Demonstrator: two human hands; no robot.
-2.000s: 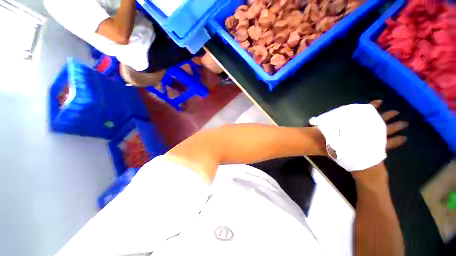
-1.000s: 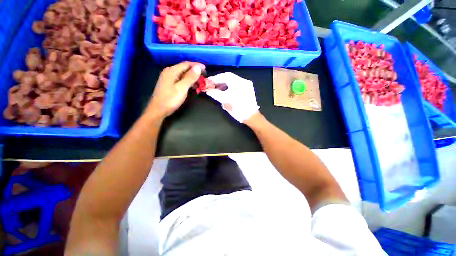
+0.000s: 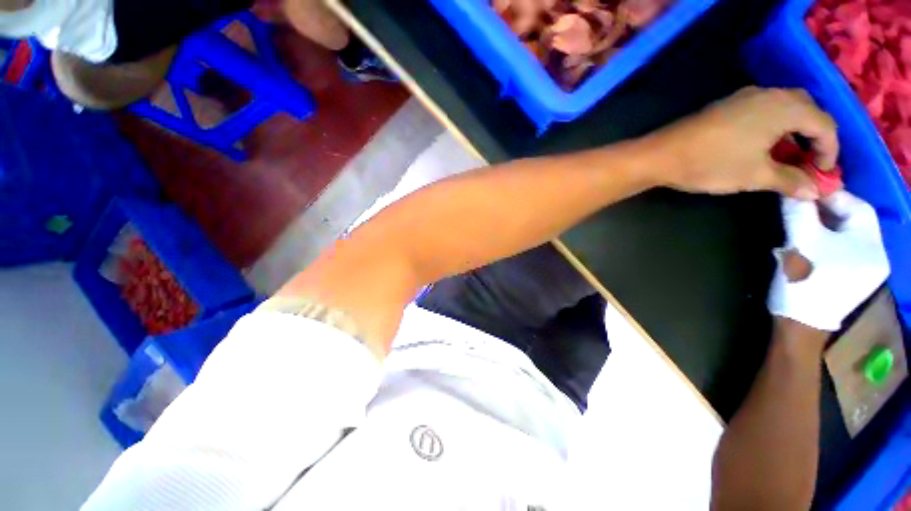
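My bare left hand is at the right of the view and grips a small red part between thumb and fingers. My right hand, in a white glove, is just below it, its fingers meeting the same part. Its fingertips are partly hidden, but they close on the red part. A darker piece seems to show inside my left fingers, too small to tell. The green cap sits on the cardboard pad beside my right wrist.
A bin of brown parts is at the top, a bin of red parts at the top right. Blue crates stand on the floor at left, near a blue stool and a seated person's leg.
The view has swung left and tilted since one second ago, so bins and hands appear further right. Both hands are still together on a red part. The tray of joined pieces has mostly left the view.
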